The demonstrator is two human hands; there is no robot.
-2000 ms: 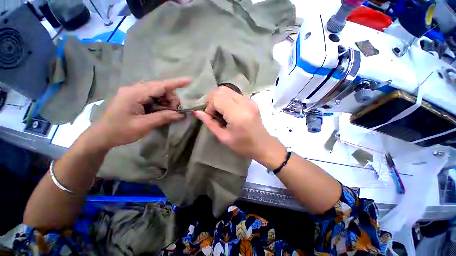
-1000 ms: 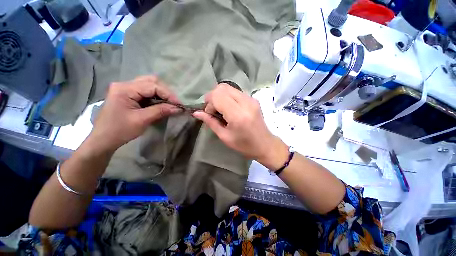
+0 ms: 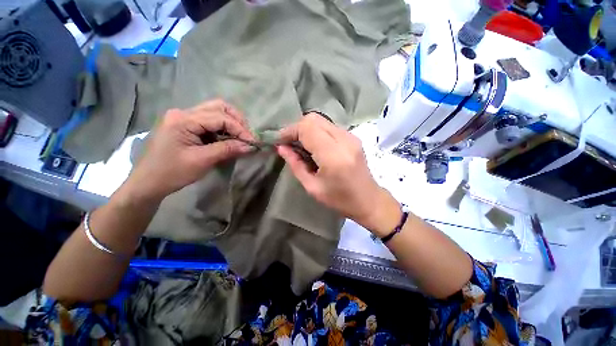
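Observation:
A large olive-khaki garment [image 3: 236,64] lies bunched on the white table, left of the sewing machine, and hangs over the front edge. My left hand [image 3: 192,145] pinches a narrow folded garment edge [image 3: 267,138] between thumb and fingers. My right hand [image 3: 331,162] pinches the same edge a short way to the right. The fingertips are close together, with a short piece of cloth between them. The fingers hide much of the fold. The needle area [image 3: 412,150] is right of my hands, with no cloth under it that I can see.
The white sewing machine [image 3: 432,81] stands at right, with a dark phone [image 3: 560,165] strapped on. Small olive pieces [image 3: 500,217] and red-and-blue snips [image 3: 543,243] lie right of the needle. A blue bin [image 3: 179,265] with olive cloth is below the table edge. A grey fan-vented box [image 3: 34,64] is at left.
The fingers of my left hand have closed in from a wider spread onto the edge. Both hands still hold it in nearly the same place. The view has shifted slightly.

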